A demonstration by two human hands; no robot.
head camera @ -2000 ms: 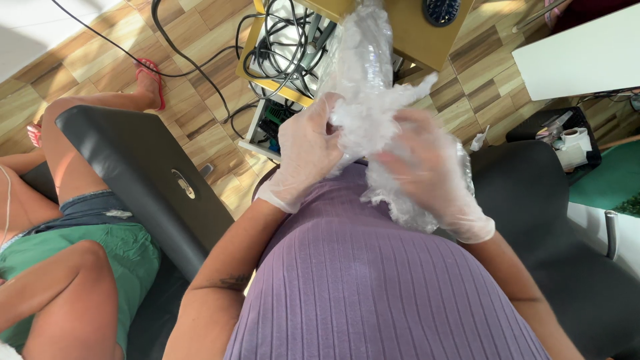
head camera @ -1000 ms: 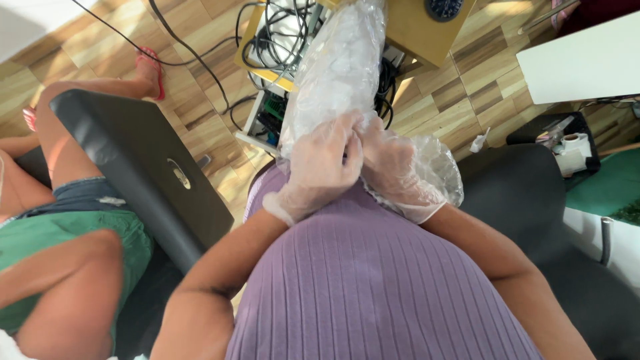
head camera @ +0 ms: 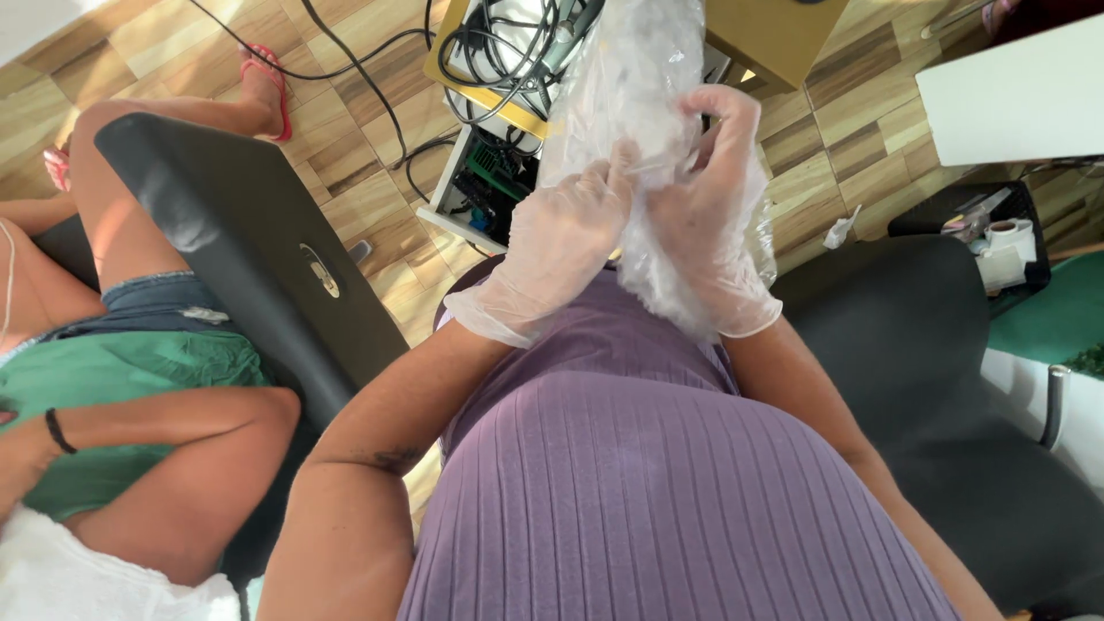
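A large clear plastic bag with crinkled, whitish translucent contents hangs in front of my purple ribbed clothing. My left hand, in a translucent disposable glove, pinches the bag near its middle with bent fingers. At the bag's right side is my right hand, gloved in the same way, its thumb and forefinger curved over the plastic and its palm against a gathered part. The lower part of the bag bunches between and beneath both wrists. What exactly lies inside the bag cannot be told.
Behind the bag stands a yellow-edged trolley with coiled black cables and an open drawer. A seated person in green is at left, beside a black chair back. At right are a black chair, a white tabletop and a black tray.
My hands were close together on the bag one second ago; now they are farther apart, with the right hand higher and its fingers more spread.
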